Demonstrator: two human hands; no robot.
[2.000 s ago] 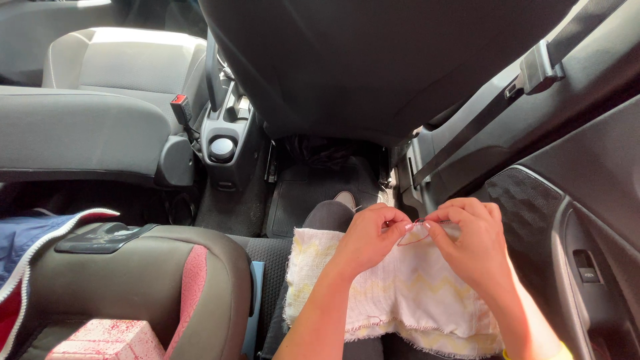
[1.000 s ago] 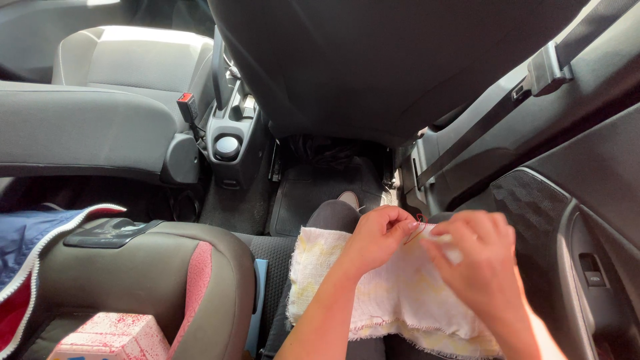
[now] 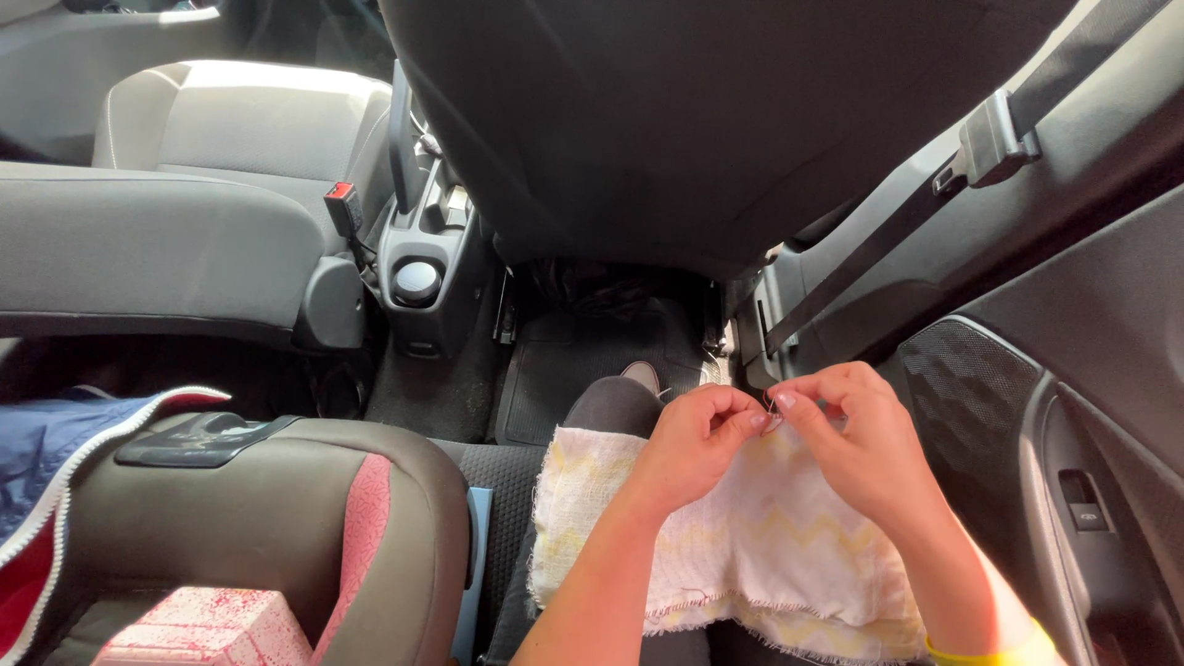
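A white cloth (image 3: 684, 555) with pale yellow zigzags and frayed edges lies across the lap. Dark stitching runs along part of its lower edge. Above the cloth's upper edge, my left hand (image 3: 698, 439) pinches a fine dark thread (image 3: 770, 404) between thumb and forefinger. My right hand (image 3: 846, 435) meets it there, its thumb and forefinger closed on the same thread, fingertips almost touching. Whether a needle is between the fingers cannot be told. A yellow band (image 3: 999, 647) shows at the right forearm.
A child car seat (image 3: 259, 490) stands at the left, with a red-speckled white box (image 3: 208, 629) and a blue jacket (image 3: 65, 453) on it. A front seat back (image 3: 721, 139) rises ahead. The car door (image 3: 1119, 370) is at the right.
My right hand, raised and blurred a second ago, has come down beside my left hand. The fingertips of both hands are now close together at the thread.
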